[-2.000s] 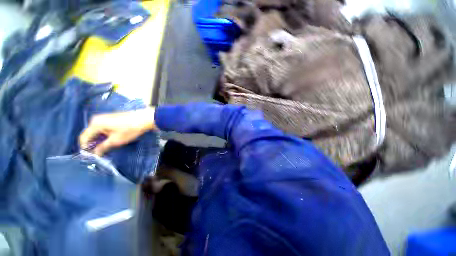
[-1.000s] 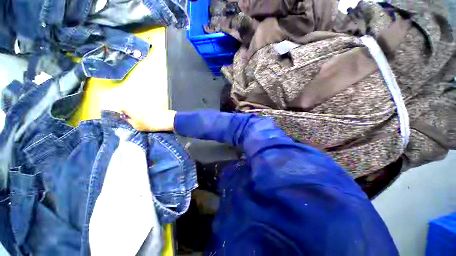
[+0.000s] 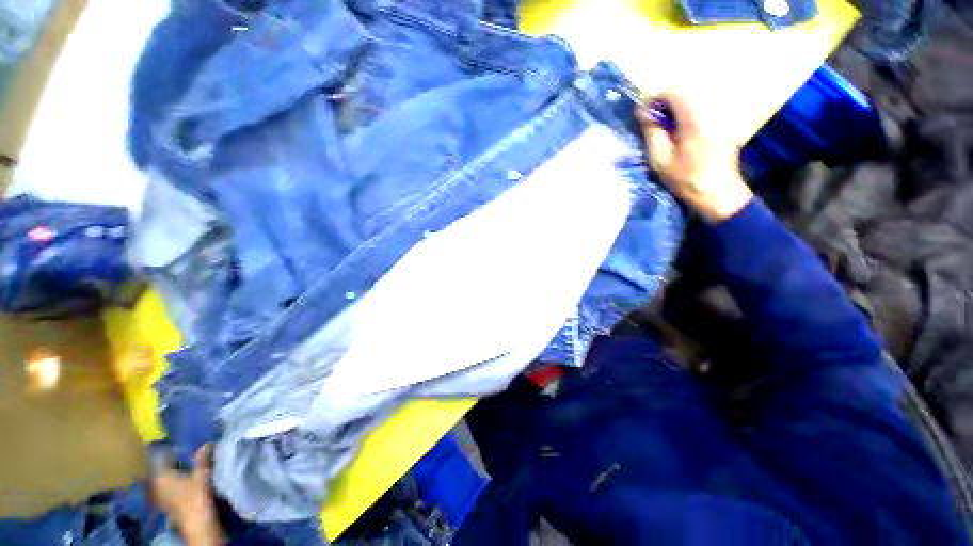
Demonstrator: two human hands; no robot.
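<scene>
A denim jacket [image 3: 427,117] lies spread over the yellow-topped table, its long edge with metal dots running diagonally and smooth white fabric [image 3: 480,267] showing beside it. My right hand [image 3: 694,155] is at the upper right, its fingers closed on the jacket's corner. A small dark purple thing, possibly thread snips [image 3: 663,113], shows at its fingers, mostly hidden. My left hand [image 3: 190,499] is at the lower left, blurred, and grips the jacket's other end; its fingertips are partly hidden by denim.
The yellow tabletop [image 3: 704,64] shows behind the jacket, with another denim piece [image 3: 747,9] at the top. A dark printed package [image 3: 64,251] and a brown panel [image 3: 53,416] are at the left. A blue crate [image 3: 816,123] and brown garments [image 3: 918,224] are at the right.
The view has swung left. My left hand has come into view at the jacket's lower end. My right hand stays at the jacket's corner, and the jacket's edge now runs diagonally.
</scene>
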